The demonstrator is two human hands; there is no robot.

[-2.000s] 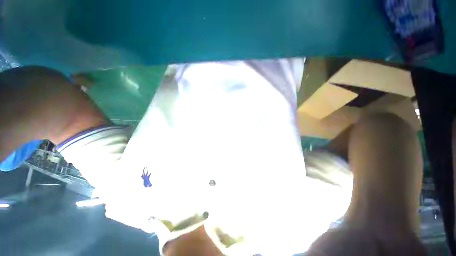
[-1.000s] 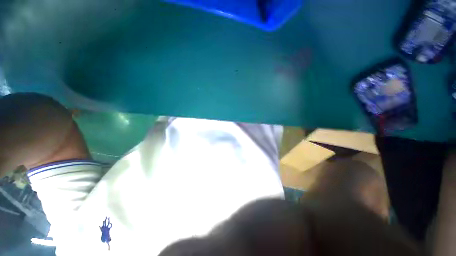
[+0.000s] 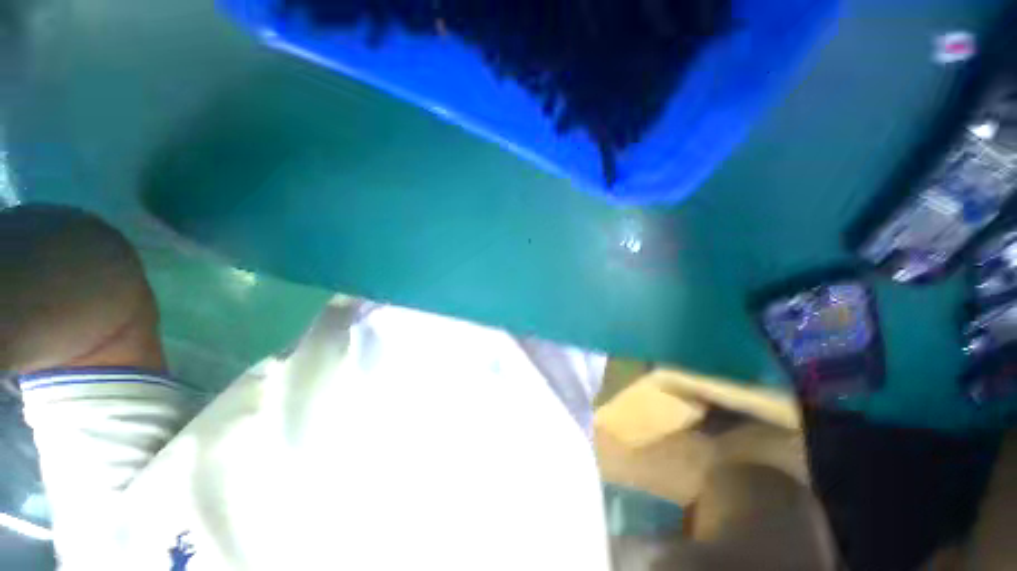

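A bright blue open bin is at the top of the head view, cut off by the frame edge. A dark heap of small black parts lies in it. To the right, a phone unit with blue-silver circuitry lies near the edge of the green bench. More phone units lie beyond it at the right edge, blurred. Neither of my hands is in the picture. Only a bent arm at the left and part of an arm at the bottom right show.
Brown cardboard carton is below the bench edge at right. A black surface is beside it. A small pinkish-white mark is at the top right. Part of another bare limb shows at the bottom right corner.
The view has shifted, bringing more of the bench, the blue bin with its black parts and several phone units into sight. The arm at bottom right now shows lower and smaller.
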